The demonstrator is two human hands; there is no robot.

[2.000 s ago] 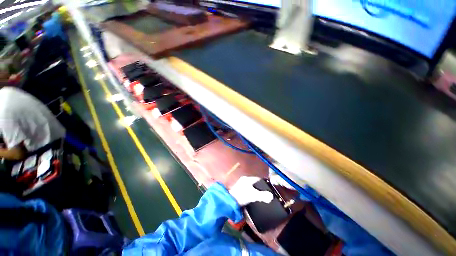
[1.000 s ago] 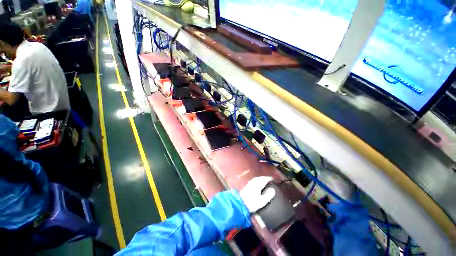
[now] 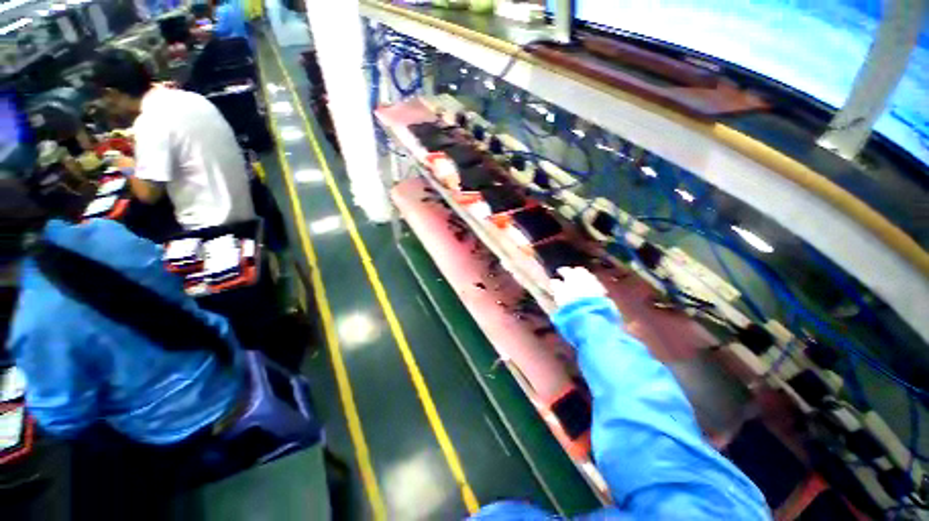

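My left hand, in a white glove, reaches forward over the upper pink shelf. Its fingers are at the near edge of a flat black unit, the closest in a row of black units with red-orange and white pieces beside them. The hand is small and blurred, so I cannot tell whether it grips the unit. Another black unit lies at the lower right, with red-orange by it. A small black unit is on the lower shelf, left of my sleeve. My right hand is not in view.
Power strips with black adapters and blue cables run behind the shelf. The wood-edged worktop overhangs it, with monitors above. A white post stands at the shelf's far end. Left are a yellow-lined aisle, two seated people and a tote of units.
My left hand has left the near grey-black unit and moved forward along the shelf to the row. My right sleeve has gone out of view. The view has swung left towards the aisle.
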